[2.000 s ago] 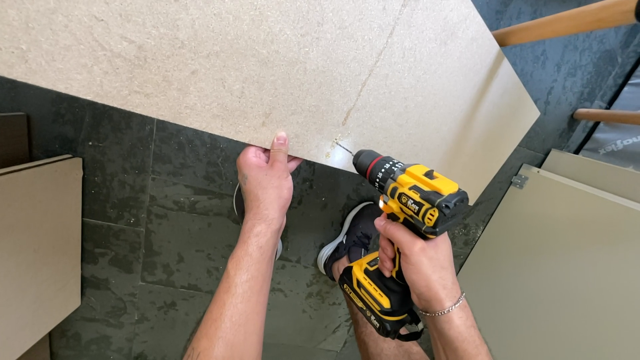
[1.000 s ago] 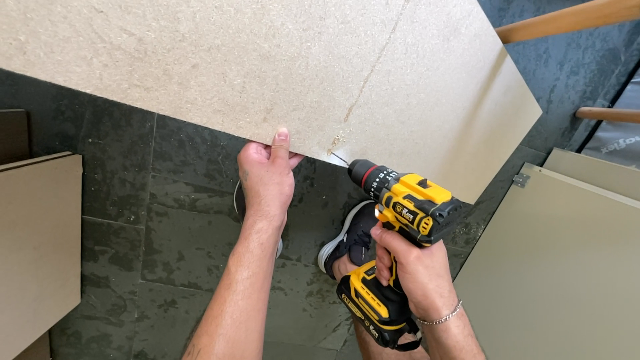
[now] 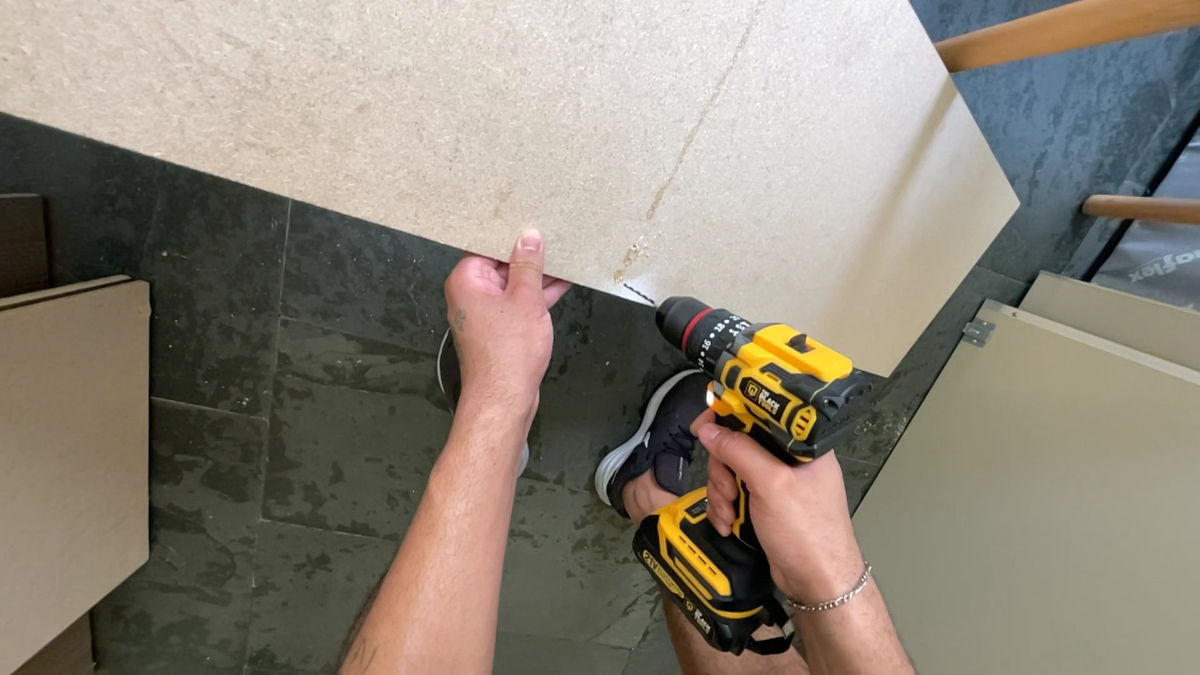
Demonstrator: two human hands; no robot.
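A large particleboard panel (image 3: 422, 122) fills the upper part of the view. My left hand (image 3: 502, 319) grips its lower edge, thumb on top and fingers beneath. In my right hand (image 3: 787, 497) is a yellow and black cordless drill (image 3: 764, 380), held by its handle. The thin twist bit (image 3: 639, 294) points up and left at the panel near that edge, lit by the drill's lamp. Wood dust (image 3: 630, 258) lies on the panel by the bit's tip. Whether the tip touches the board, I cannot tell.
Wooden legs or bars (image 3: 1069, 33) show at the upper right. Grey-beige panels, one with a metal fitting (image 3: 979, 331), stand at the right; more boards (image 3: 75, 450) are at the left. My shoe (image 3: 656, 441) rests on the dark tiled floor (image 3: 347, 450) below the panel.
The drill and my right hand have shifted slightly, and the battery end has swung to the left and down. My left hand keeps its hold on the panel's edge.
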